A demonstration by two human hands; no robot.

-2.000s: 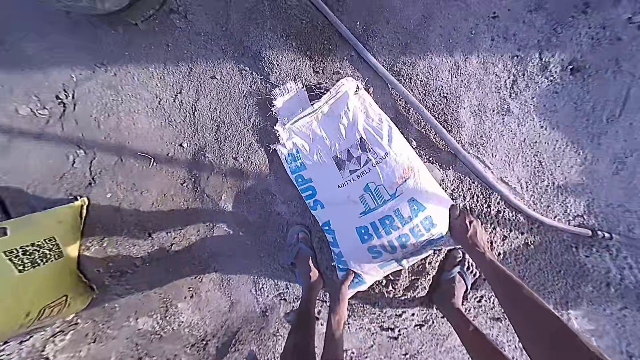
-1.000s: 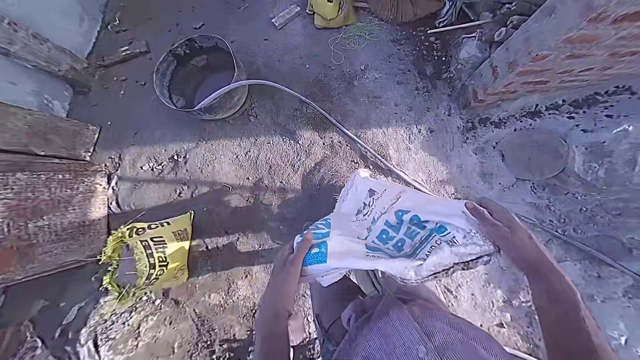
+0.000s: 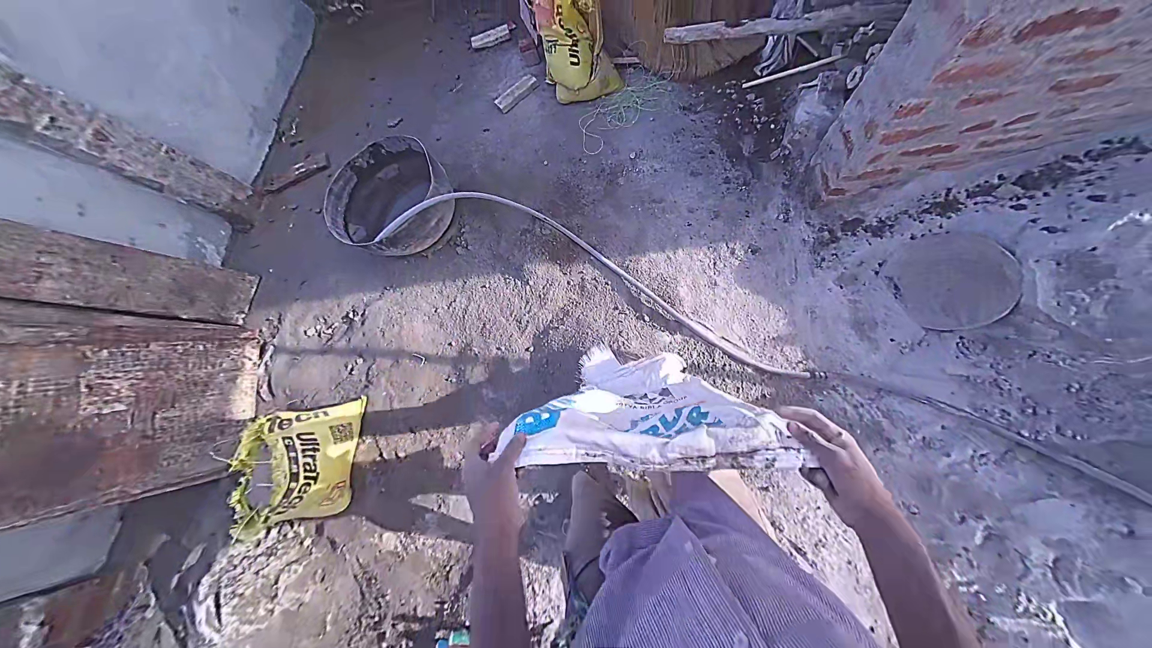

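A white woven cement sack with blue print is held up in front of my body, its frayed end pointing away from me. My left hand grips the near left corner, and my right hand grips the near right corner. A pale hose runs over the ground just beyond the sack. To the left, a yellow cement bag with a torn, frayed mouth lies on the ground.
A round tub at the upper left has the hose's end in it. Another yellow bag stands at the top beside tangled green string. A brick wall rises at the upper right, above a round disc. Wooden boards lie left.
The sack was low by my feet two seconds ago, with both hands on its near end; it has been lifted toward my body. The view has widened to show the tub and walls.
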